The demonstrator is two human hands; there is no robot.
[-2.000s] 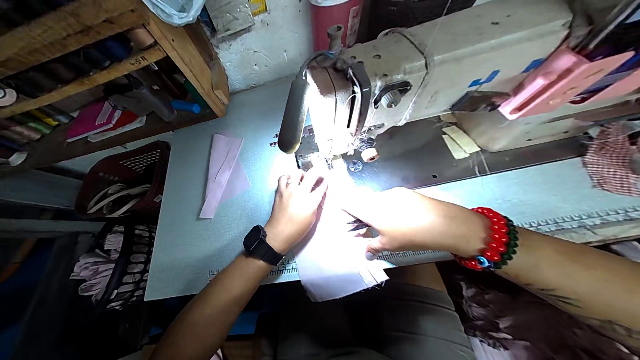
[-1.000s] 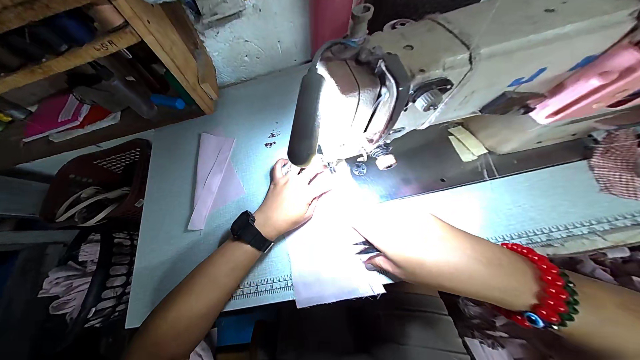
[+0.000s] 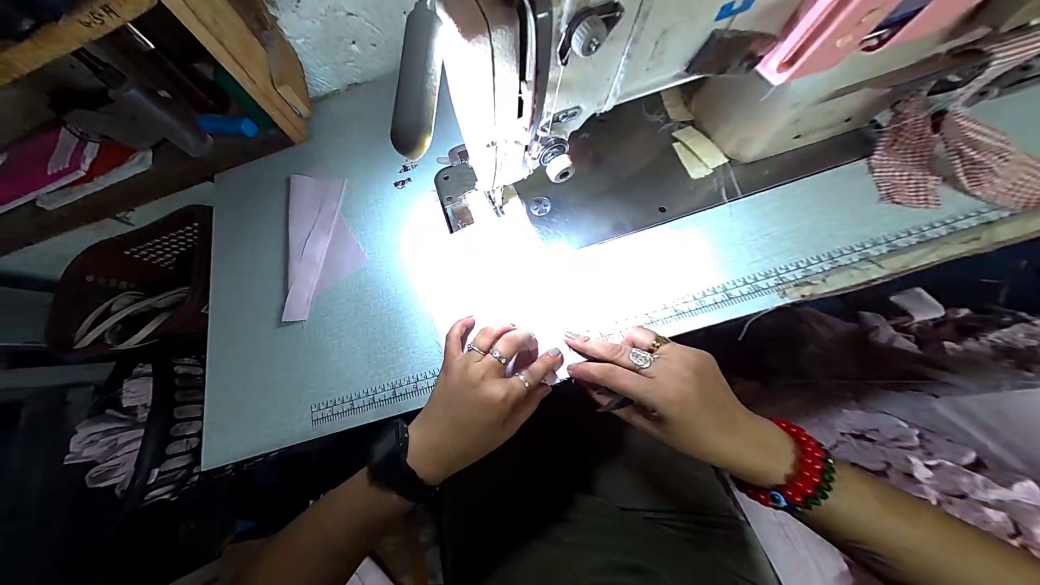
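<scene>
A pale fabric piece [image 3: 496, 284], washed out by the lamp's glare, runs from under the needle area of an industrial sewing machine [image 3: 497, 106] to the table's front edge. My left hand [image 3: 487, 390], with rings and a black watch, pinches its near edge. Close beside it, my right hand [image 3: 666, 390] has its fingertips at the same edge and also holds a small dark tool [image 3: 615, 403], perhaps thread snips, partly hidden by the fingers. A folded pale pink fabric piece [image 3: 313, 244] lies to the left on the table.
A printed ruler strip [image 3: 374, 398] follows the front edge of the table. Left of the table are a dark red plastic basket [image 3: 183, 244] and a wooden shelf [image 3: 236, 65]. A checked cloth [image 3: 906, 154] hangs at the right, above a heap of fabric pieces [image 3: 918, 463].
Both hands have moved away from the needle area to the fabric's near edge, where they are now close together. The view has shifted closer to the table.
</scene>
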